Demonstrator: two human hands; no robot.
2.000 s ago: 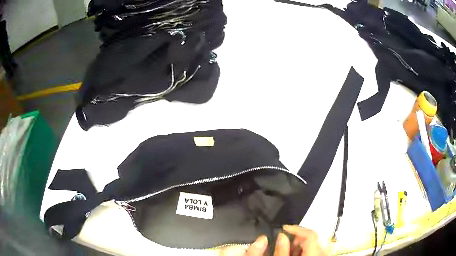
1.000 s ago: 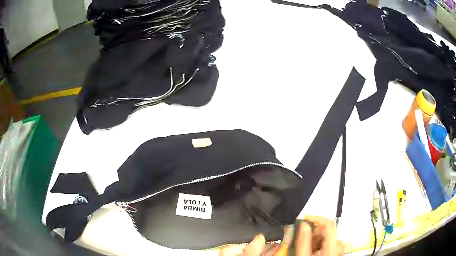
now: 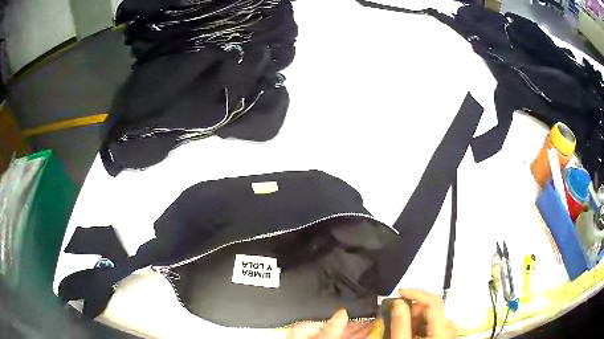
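Note:
A black zip bag (image 3: pixel 258 215) lies open in front of me, with a pale zipper along its opening. A white label (image 3: pixel 256 271) shows on the dark lining, and a cream sticker (image 3: pixel 265 187) is on the outside. My left hand (image 3: pixel 324 327), cut off by the bottom edge, grips the bag's near edge. My right hand (image 3: pixel 420 315) is at the bag's near right corner, fingers closed on a small dark block (image 3: pixel 387 306). A yellowish piece shows between the hands; I cannot tell what it is. Fingertips are partly hidden and blurred.
Stacked black bags (image 3: pixel 199 99) stand at the back left, a loose bag heap (image 3: pixel 543 86) at the far right. A black stick (image 3: pixel 453 232) lies beside the wide strap (image 3: pixel 437 179). Snips (image 3: pixel 506 275), a yellow cutter (image 3: pixel 528 277) and a blue tray (image 3: pixel 561 225) are right. A green bin (image 3: pixel 56 205) is left.
My right hand has moved right, off the bag's dark fabric to its corner, and now shows a small dark block. My left hand has shifted slightly. The bag is nearly unmoved.

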